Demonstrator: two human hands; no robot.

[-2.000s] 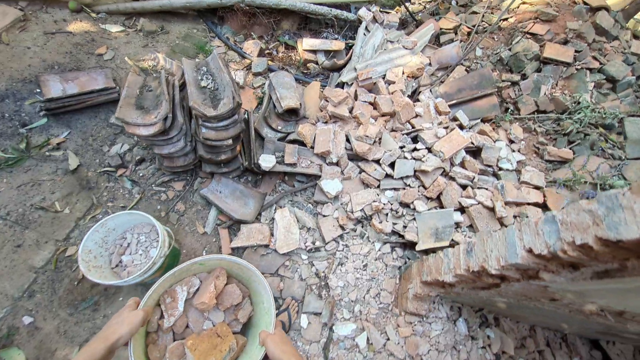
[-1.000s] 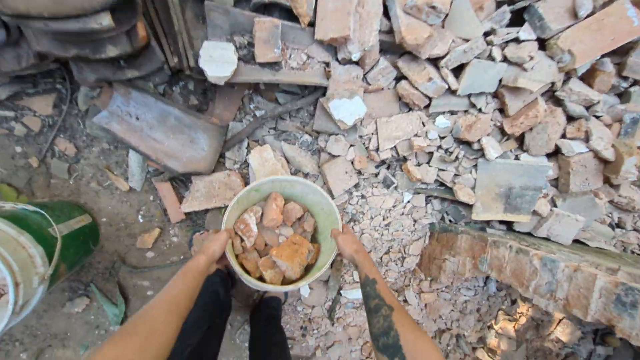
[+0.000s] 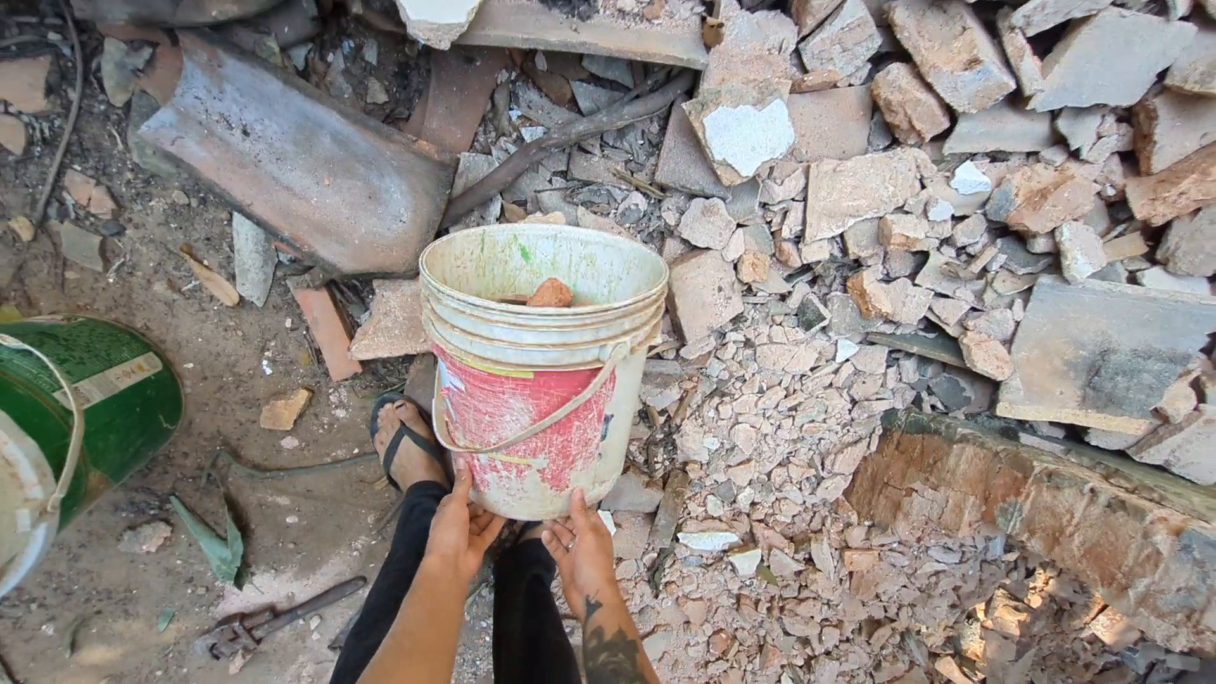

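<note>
A white plastic bucket with a worn red label and a wire handle hangs tilted away from me between both hands. My left hand grips its lower near side at the left, and my right hand supports the bottom edge at the right. Inside the rim one reddish broken piece shows; the bucket's near wall hides the rest of its contents. The handle lies against the label. Below the bucket are my legs in dark trousers and a foot in a flip-flop.
A green bucket stands at the left, with a pipe wrench on the soil near it. A curved clay roof tile lies upper left beside a branch. Brick rubble spreads rightward to a broken wall edge.
My hands have moved from the bucket's rim to its base, and the bucket has tipped from upright to leaning away. The view has come closer to the ground.
</note>
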